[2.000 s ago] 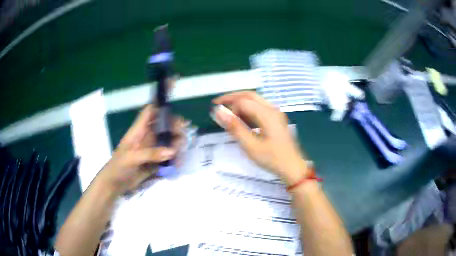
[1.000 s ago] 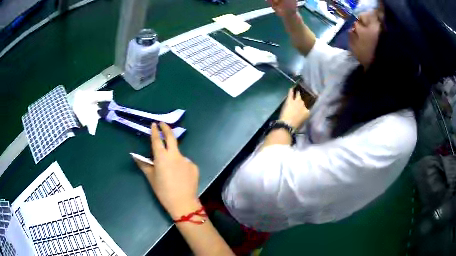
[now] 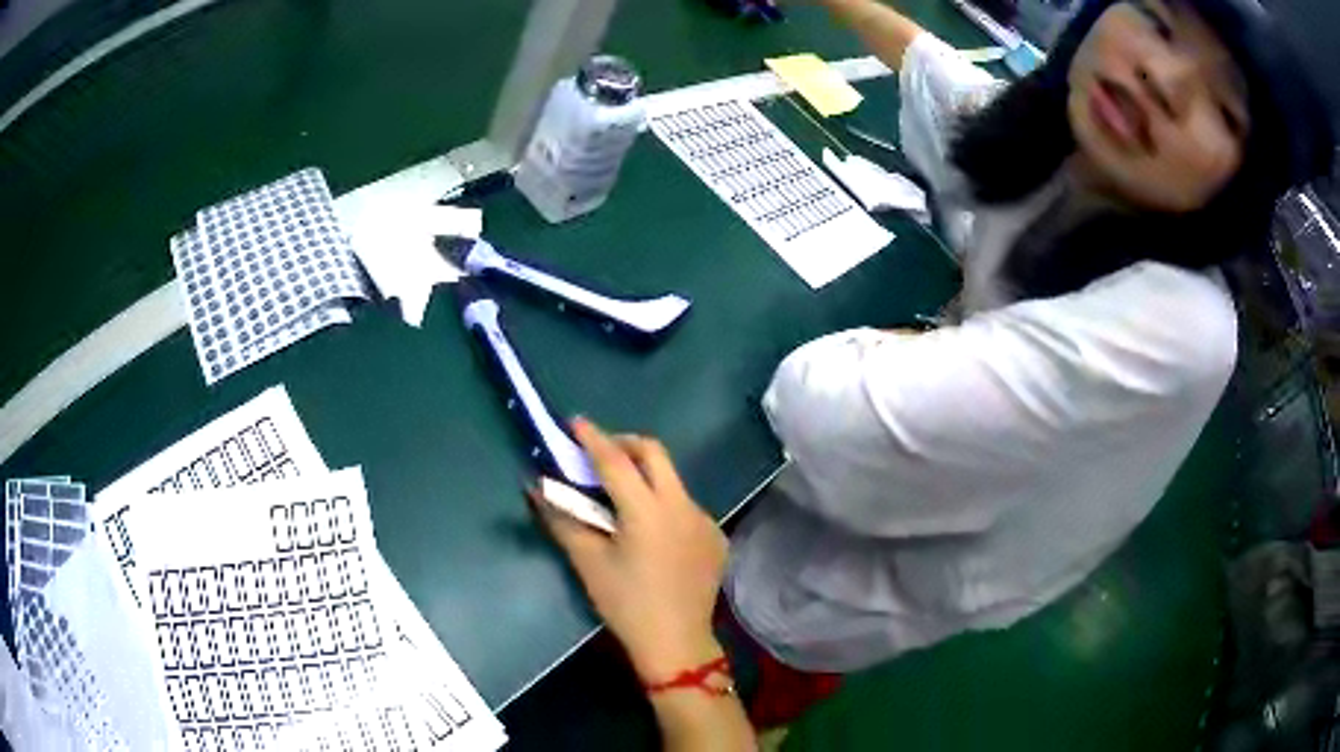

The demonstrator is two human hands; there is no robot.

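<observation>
My right hand (image 3: 639,551) has a small white pad (image 3: 578,504) between thumb and fingers. Its fingertips are at the near end of a purple-and-black appliance body (image 3: 517,379) lying on the dark green bench. Whether they grip the body cannot be told. A second purple-and-black body (image 3: 576,291) lies beyond it, angled to the right. The dark tips of both are close together by a crumpled white wipe (image 3: 412,253). My left hand is not in view.
Outlined label sheets (image 3: 265,617) lie lower left, round sticker sheets (image 3: 272,265) beyond them. A white bottle (image 3: 581,140) stands by the metal post (image 3: 551,66). A co-worker in white (image 3: 999,441) sits at right, near another label sheet (image 3: 772,191).
The view has turned from the work pile towards the co-worker; my left hand left the picture. The near body has swung away from the other. The co-worker's head has turned towards me.
</observation>
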